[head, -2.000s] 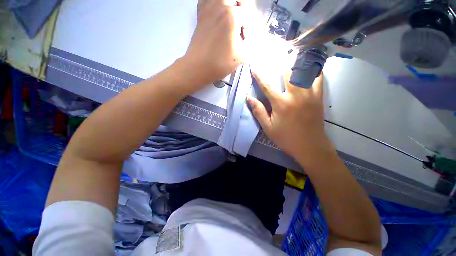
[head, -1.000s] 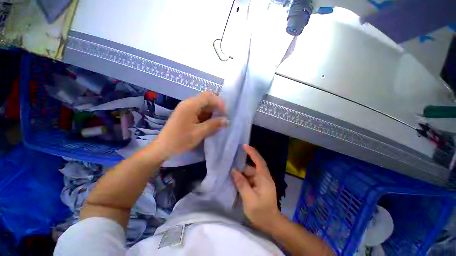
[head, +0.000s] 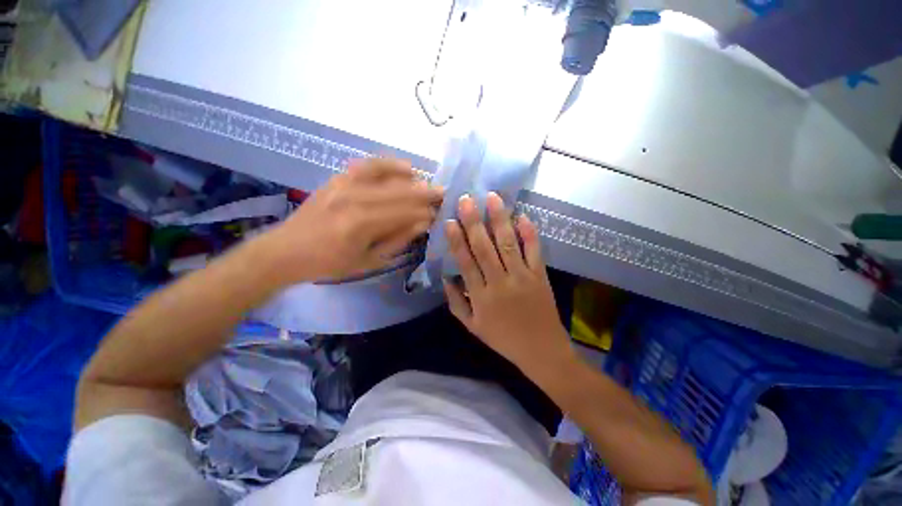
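A light grey-blue cloth piece (head: 473, 163) lies over the ruled front edge of the white machine table, its far part in the bright glare. My right hand (head: 502, 282) lies palm down on its near end, fingers slightly spread. My left hand (head: 371, 217) is blurred, with curled fingers at the left side of the piece; whether it pinches cloth is hidden. The needle area is lost in glare; a dark grey cylindrical part (head: 589, 38) shows beside it. Layered curved grey-blue pieces (head: 341, 304) hang below the table edge.
A blue basket (head: 84, 267) with scraps and spools stands at left, another blue basket (head: 737, 368) with a white disc at right. Crumpled grey pieces (head: 262, 400) lie below left. A green-handled tool (head: 875, 226) is at the table's right end. A purple-grey flap (head: 821, 44) is upper right.
The view has shifted toward the lap since the oldest frame. Since one second ago, the cloth's near end has come up from my lap to the table edge, and my right hand has moved up onto it.
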